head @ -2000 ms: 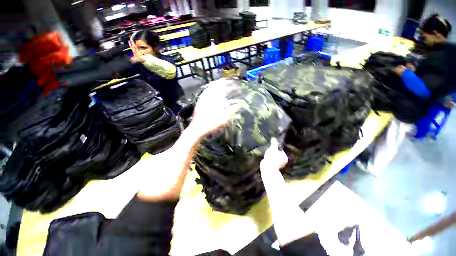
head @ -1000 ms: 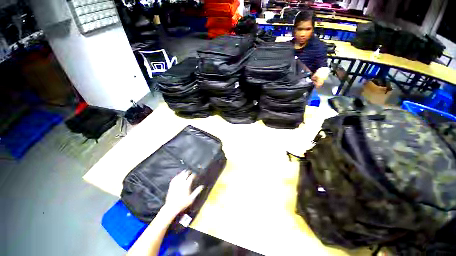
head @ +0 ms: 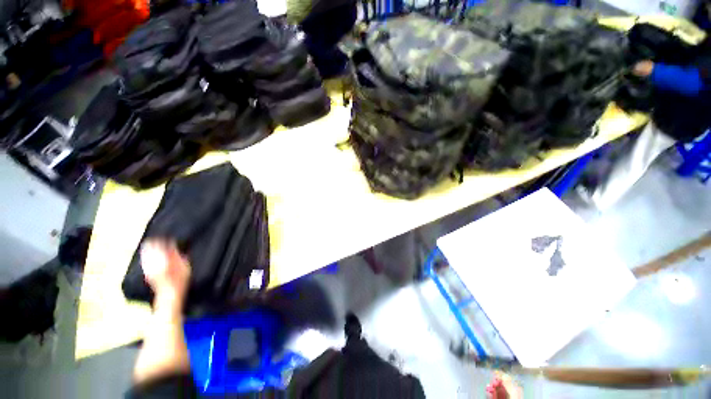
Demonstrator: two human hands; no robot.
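A small stack of flat black inside-out backpacks [head: 199, 222] lies at the table's near left corner, with a small white label low on its right side. My left hand [head: 165, 269] is on the stack's left part; it is blurred, and I cannot tell if its fingers grip the cloth. My right hand [head: 505, 386] shows only as fingertips at the bottom edge, right of centre, near the end of a wooden pole [head: 616, 377]. Whether it holds anything is hidden.
Camouflage backpacks [head: 425, 101] are piled at the table's middle and right. Taller black bag piles [head: 226, 78] stand at the back left. A white board [head: 538, 273] on blue legs stands at right. A blue plastic stool [head: 206, 354] is below the table edge. A person's blue sleeve [head: 677, 78] shows upper right.
The view has swung right since the last earlier frame, and the white board shows again. My left hand has moved from the bag's top to its left part. My right fingertips have come into view.
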